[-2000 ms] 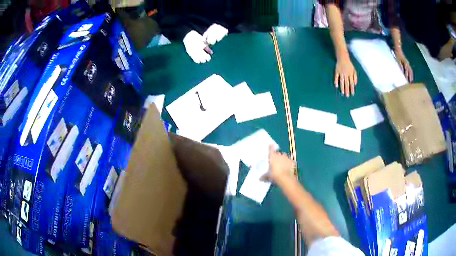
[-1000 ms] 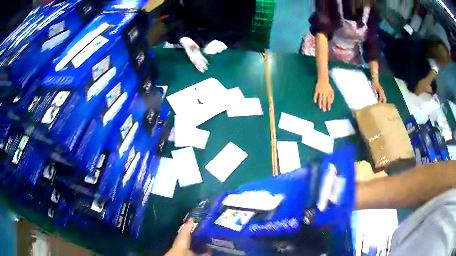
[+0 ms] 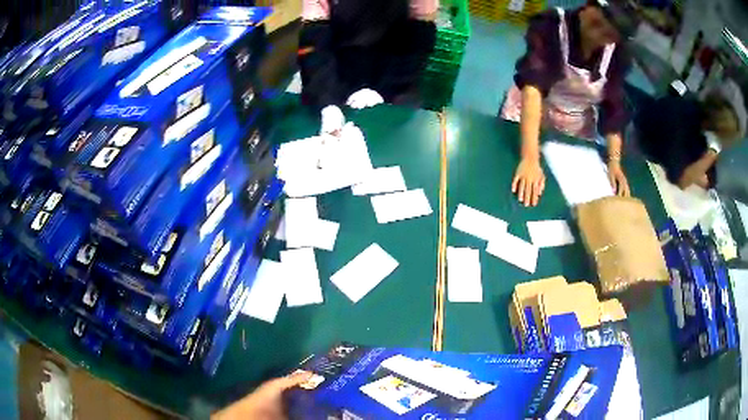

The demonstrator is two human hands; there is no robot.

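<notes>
A long glossy blue retail carton (image 3: 443,384) with a white product picture lies across the bottom of the view, cut off by the lower edge. My left hand (image 3: 271,397) grips its left end, the thumb at the top edge. My right hand is not in view. White leaflets (image 3: 365,271) lie loose on the green table (image 3: 394,316) beyond the carton, on both sides of the pale-brown strip. Several open-ended blue cartons with brown flaps (image 3: 566,305) stand just behind the carton's right part.
A high stack of blue cartons (image 3: 156,148) fills the left. A taped brown box (image 3: 621,243) and more blue cartons (image 3: 697,291) are at right. Co-workers stand opposite; a white-gloved hand (image 3: 331,123) is over a white sheet (image 3: 299,168). An open brown box (image 3: 90,390) is at lower left.
The blue carton has moved lower and to the right, uncovering the brown-flapped cartons. My right forearm has left the view. The co-worker's gloved hand has moved onto the white sheet.
</notes>
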